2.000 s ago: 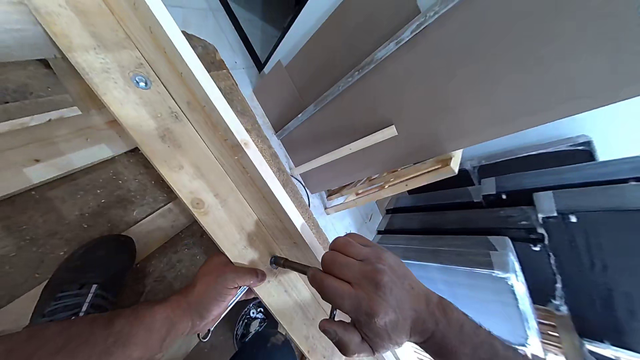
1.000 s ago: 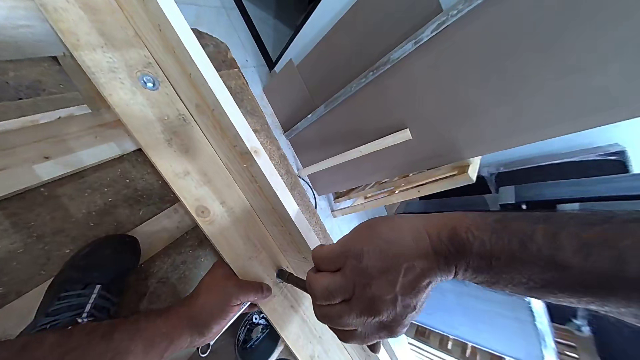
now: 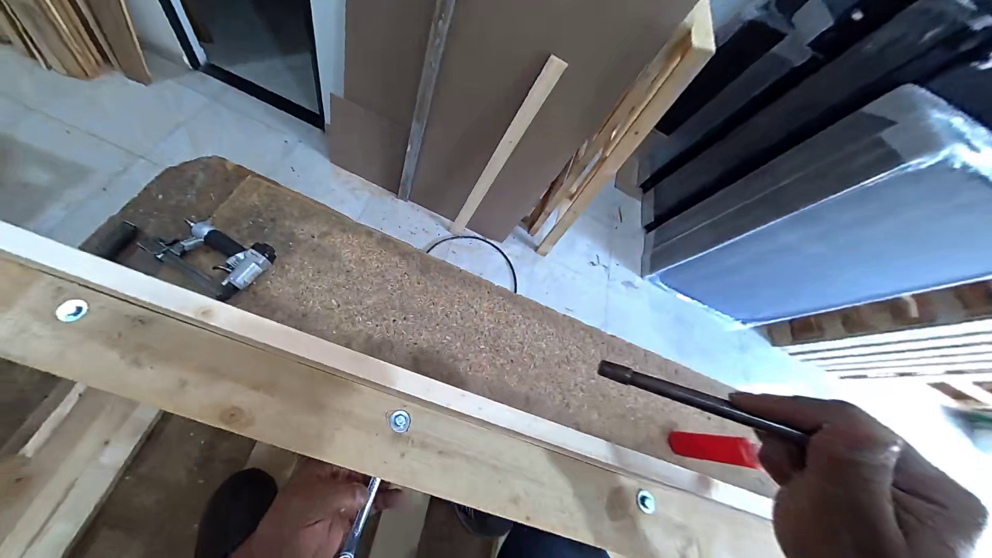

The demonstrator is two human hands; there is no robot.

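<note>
My right hand (image 3: 860, 473) grips a dark metal socket tool (image 3: 697, 399), its socket end pointing left above the chipboard. Below the near edge of a wooden beam (image 3: 310, 395), my left hand (image 3: 318, 504) holds a shiny metal wrench (image 3: 362, 518); part of that hand is hidden under the beam. A bolt head with a washer (image 3: 399, 421) sits in the beam above my left hand. Another bolt (image 3: 645, 501) is further right, and a third bolt (image 3: 72, 311) lies near the left end. A pale wood strip (image 3: 310, 341) runs along the beam's far side.
A pneumatic nail gun (image 3: 232, 256) lies on the chipboard surface (image 3: 434, 318) beyond the beam. A red object (image 3: 713, 449) lies near my right hand. Brown panels (image 3: 496, 101) and a wooden frame (image 3: 628, 132) lean behind. Wrapped furniture pieces (image 3: 837, 201) stand at the right.
My right hand has lifted the socket tool off the bolt and moved it right. My left hand still holds the wrench, now lower beside the beam. The view has turned.
</note>
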